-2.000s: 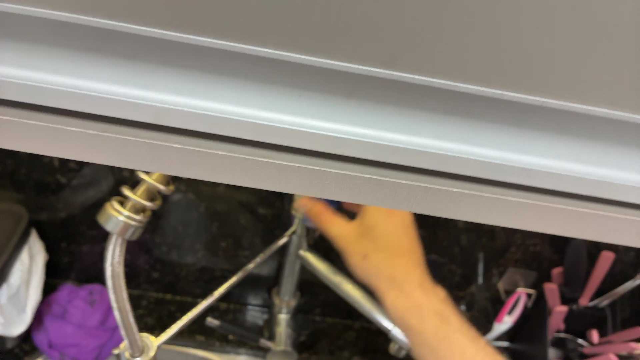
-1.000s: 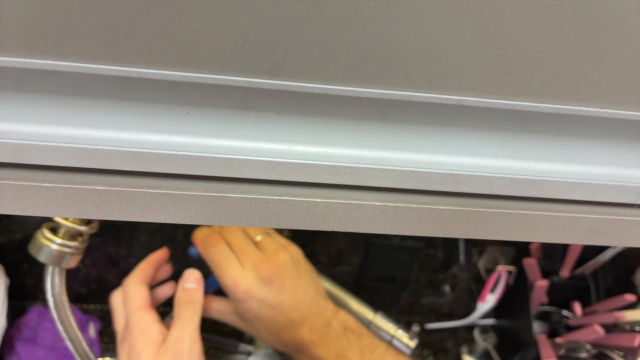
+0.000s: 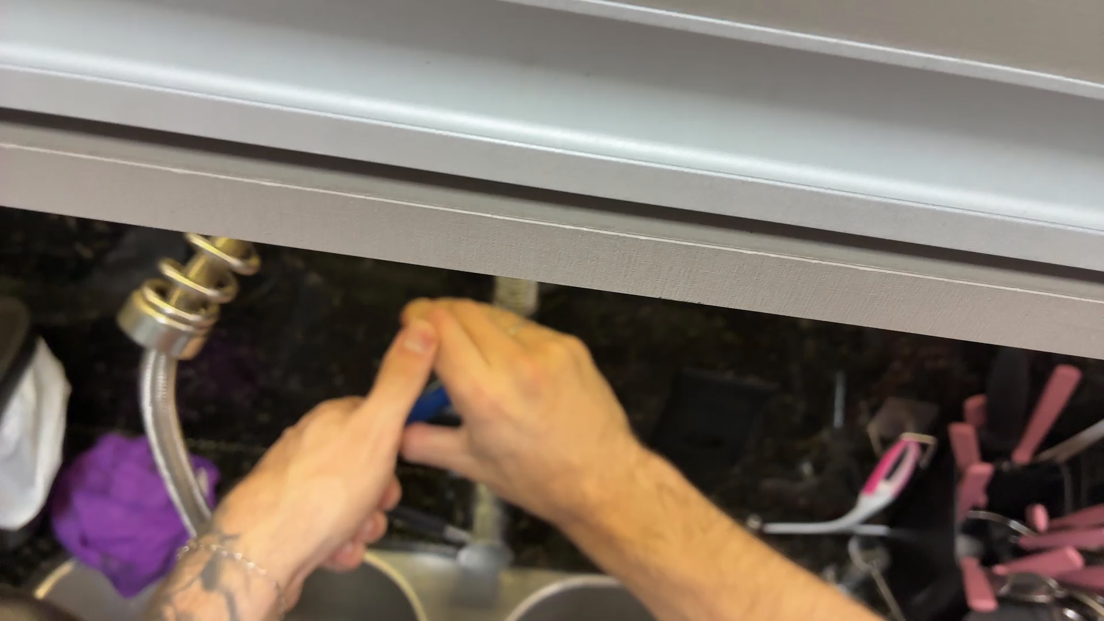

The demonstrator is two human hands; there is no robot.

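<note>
My left hand (image 3: 332, 470), with a bracelet at the wrist, meets my right hand (image 3: 526, 397) below the cabinet edge. Between the two hands shows a small part of a blue object (image 3: 429, 402); the fingers hide most of it, and its kind cannot be told. My right thumb and fingers close around it, and my left thumb points up against the right fingertips. Left of the hands a braided metal hose (image 3: 168, 431) with a coil spring (image 3: 207, 276) runs down toward the sink.
A grey cabinet underside (image 3: 552, 233) spans the view above my hands. Below lie the rims of a metal sink (image 3: 483, 582). A purple cloth (image 3: 125, 509) is at the left, beside a white bag (image 3: 34, 431). Pink-handled utensils (image 3: 1048, 414) and a white-and-pink brush (image 3: 888, 483) stand at the right.
Two seconds ago only my right hand was in view, at a metal faucet part. My left hand has since come in, and the two hands have closed together around the blue object.
</note>
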